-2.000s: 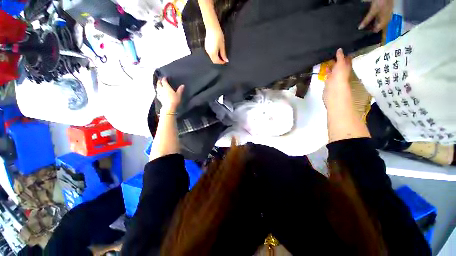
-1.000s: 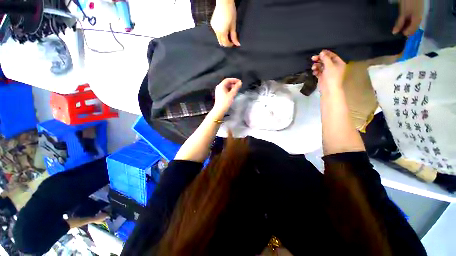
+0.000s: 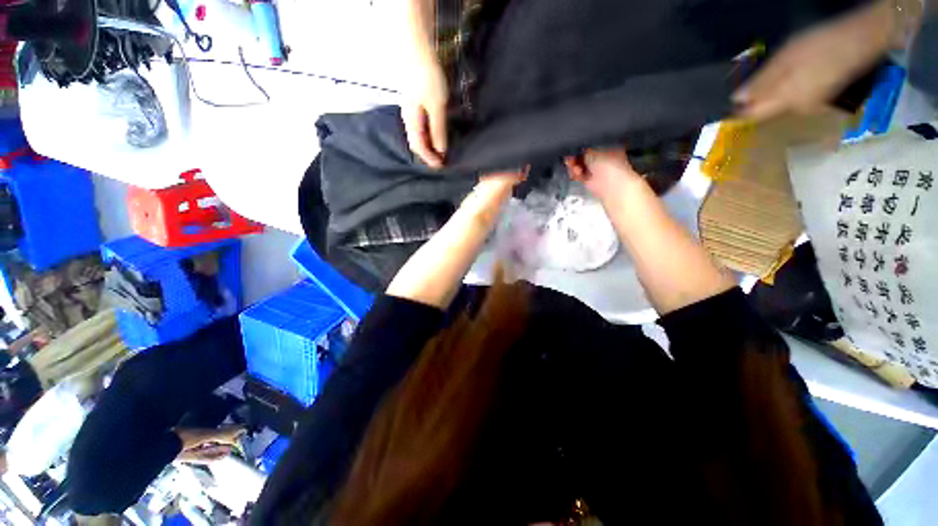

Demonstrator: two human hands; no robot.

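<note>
A dark grey garment piece (image 3: 607, 77) spans the top middle, its lower edge raised off the table. My left hand (image 3: 502, 181) and my right hand (image 3: 602, 166) are close together at that edge. Their fingertips are partly hidden under the cloth, so their grip cannot be told. A second person's hand (image 3: 425, 118) is on the cloth's left end and their other hand (image 3: 802, 72), blurred, is at its right. A folded grey part (image 3: 370, 154) lies to the left, with a plaid strip (image 3: 399, 229) below. A clear plastic bag (image 3: 576, 234) sits in front of me.
Stacked brown cardboard (image 3: 751, 221) and a tote bag with black characters (image 3: 864, 257) are on the right. A blue thread tube (image 3: 266, 33) is on the table (image 3: 247, 144). A red stool (image 3: 190, 211), blue crates (image 3: 283, 344) and another person's arm (image 3: 195, 442) are at lower left.
My hands have moved closer together, from apart over the cloth to its lower edge. The second person's left-side hand moved down-left, and the cloth's near edge has been lifted and pulled.
</note>
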